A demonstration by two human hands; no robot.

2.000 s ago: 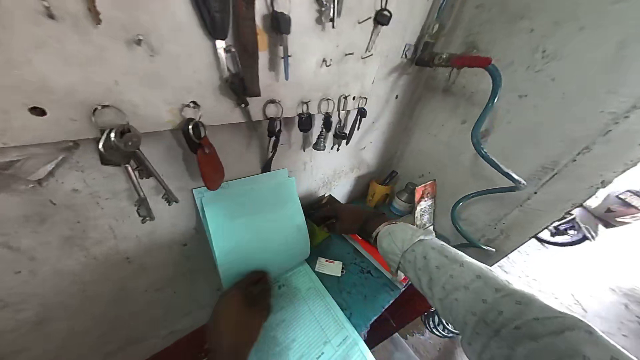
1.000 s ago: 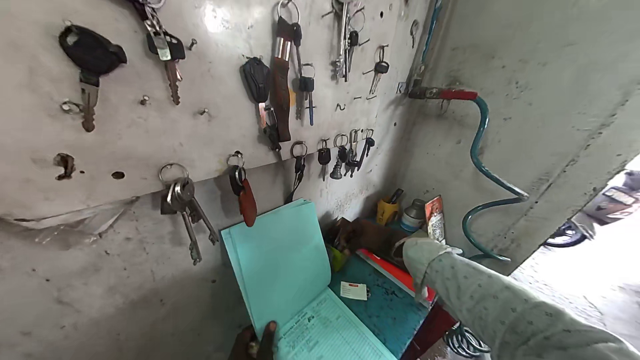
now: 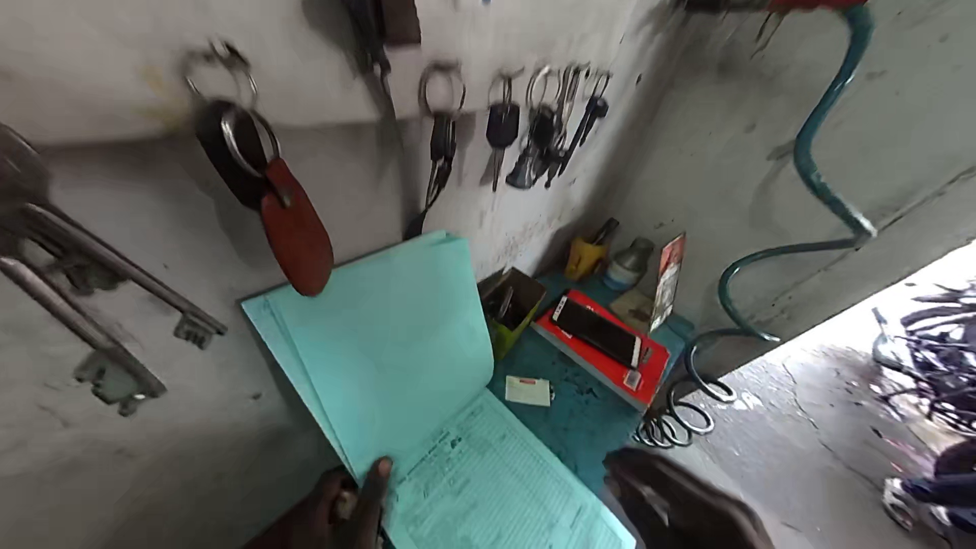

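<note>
An open booklet with pale green pages [image 3: 496, 473] leans against the wall, its lower page ruled and written on. My left hand [image 3: 343, 503] grips the booklet's lower left edge, the thumb on the page. Just right of the booklet's lower page is my right hand [image 3: 679, 496], blurred, with nothing seen in it; its finger positions are unclear. Beyond it a smartphone [image 3: 595, 329] lies on a red box [image 3: 553, 332], and a small white card [image 3: 528, 390] lies on the teal tabletop [image 3: 564, 435]. An open box [image 3: 511, 305] holding a pen-like item stands beside the booklet.
Keys on rings [image 3: 503, 126] and a red key fob [image 3: 297, 229] hang on the wall. A yellow container [image 3: 585, 258] and a jar [image 3: 629, 263] stand in the corner. A coiled teal hose [image 3: 816, 175] hangs at right. A person's shoe [image 3: 898, 499] shows at the far right.
My right hand has drawn back from the open box beside the booklet to the booklet's lower right side. The smartphone on the red box now shows. The view has moved closer.
</note>
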